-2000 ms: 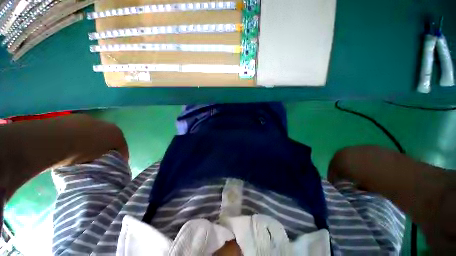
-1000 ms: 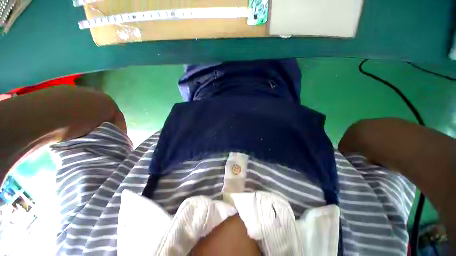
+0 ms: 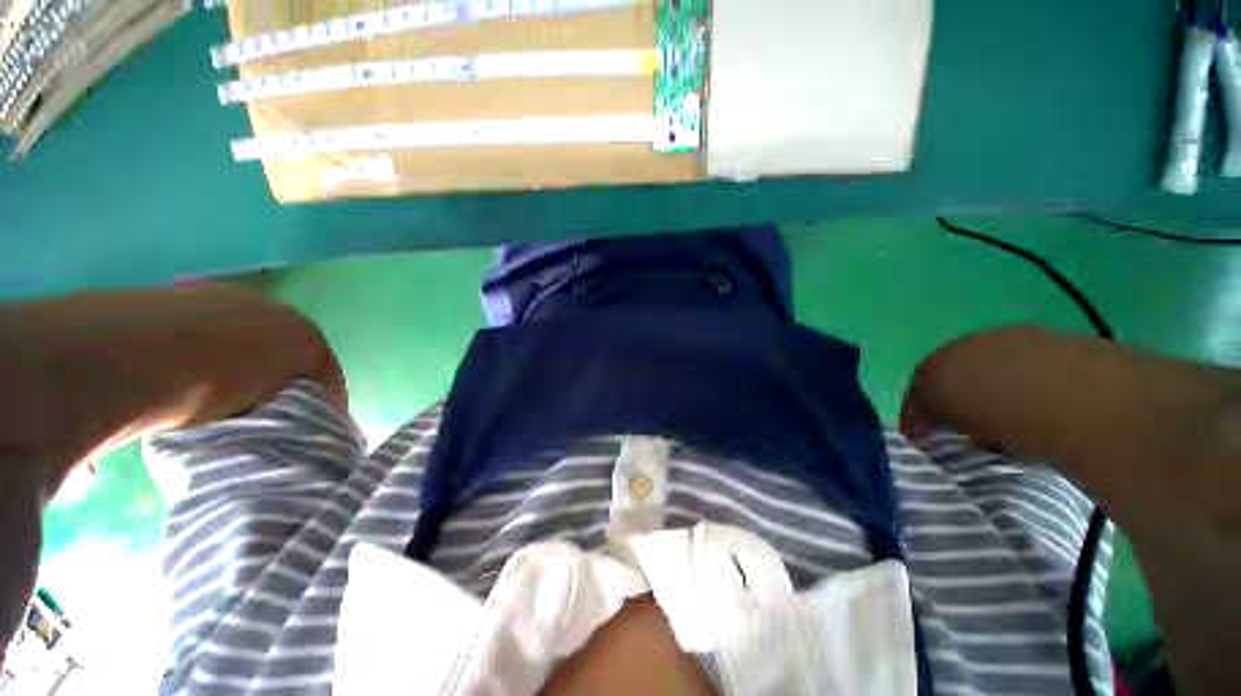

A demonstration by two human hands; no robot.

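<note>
Neither of my hands shows; only my upper arms are in view at the left and right sides. Several white LED strips [image 3: 449,133] lie roughly parallel across the brown cardboard mat [image 3: 490,170]. Their right ends meet a green PCB panel [image 3: 679,82], with a yellowish end visible at one strip. The panel stands against the left edge of a pale grey board [image 3: 817,89]. The top of the work is cut off by the picture's upper edge.
A fanned pile of LED strips [image 3: 75,61] lies at the upper left of the green bench [image 3: 1062,123]. Diagonal cutters with whitish handles [image 3: 1189,116] lie at the upper right. A black cord [image 3: 1034,258] hangs below the bench edge at the right.
Compared with one second ago, the view takes in more of the bench: more strips and the cutters' handles show again. The strips show no clear change of place on the mat.
</note>
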